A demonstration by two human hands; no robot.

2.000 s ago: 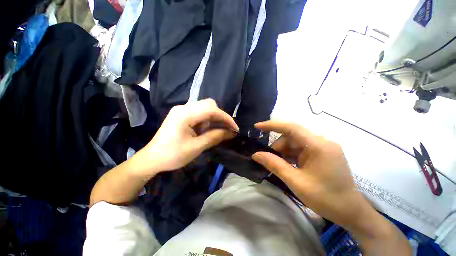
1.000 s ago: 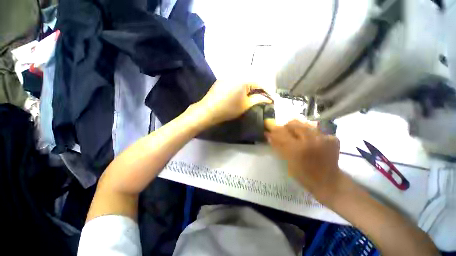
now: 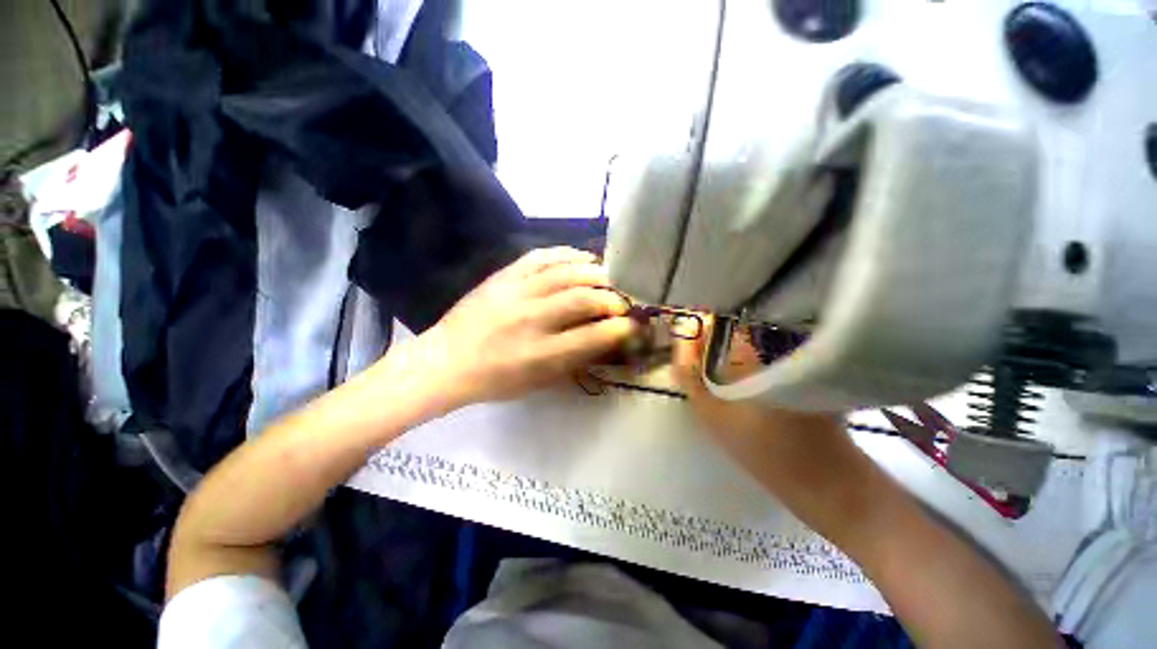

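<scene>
The dark garment (image 3: pixel 444 228) runs from the upper left of the table towards the sewing machine head (image 3: pixel 939 241). My left hand (image 3: pixel 546 323) lies on the garment's end beside the needle area, fingers bent over the dark cloth. My right hand (image 3: pixel 736 387) is at the needle area from the right, partly hidden behind the machine head. Its fingertips meet the cloth's edge close to my left fingertips, but its grip is hidden. The needle and presser foot are hard to make out behind the machine's front parts.
Red-handled thread snips (image 3: pixel 977 475) lie right of my right forearm, partly covered by the machine. White cut pieces (image 3: pixel 1117 545) lie at the lower right. A printed ruler strip (image 3: pixel 596 507) runs along the table's front edge. Black cloth (image 3: pixel 57 469) is heaped at far left.
The view has moved closer to the machine head, which now covers more of the picture. Both hands and the garment's end, earlier over my lap, are now at the needle area.
</scene>
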